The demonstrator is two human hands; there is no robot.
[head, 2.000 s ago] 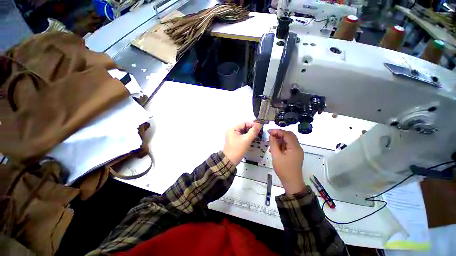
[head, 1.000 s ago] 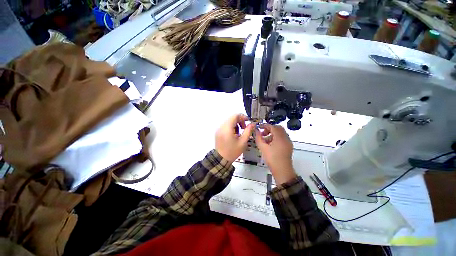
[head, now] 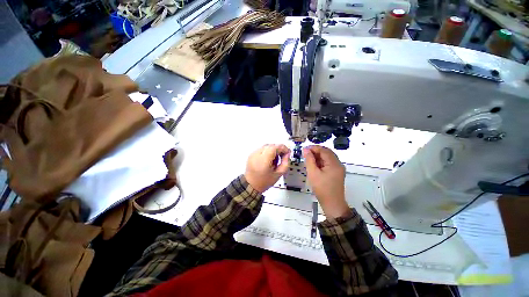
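The white sewing machine (head: 400, 87) stands in front of me, its black front cover (head: 288, 87) facing left and its tension knobs (head: 336, 125) low on the head. The presser foot (head: 297, 153) shows as a small dark part above the post bed (head: 294, 177). My left hand (head: 267, 167) is just left of the foot, thumb and fingertips pinched together. My right hand (head: 326, 177) is just right of it, fingers curled and fingertips together. The hands are apart. No thread can be made out between the fingertips, so I cannot tell what either hand holds.
Red and black thread snips (head: 380, 220) and a black cable (head: 406, 255) lie right of my right forearm. Brown bag panels (head: 69, 122) with white sheets (head: 124, 165) are piled left. Cut strips (head: 232, 35) lie on the far table. Thread cones (head: 394, 24) stand behind the machine.
My hands were close together at the needle area a second ago. They are now slightly apart, one on each side of the presser foot, which shows between them. The view has shifted a little.
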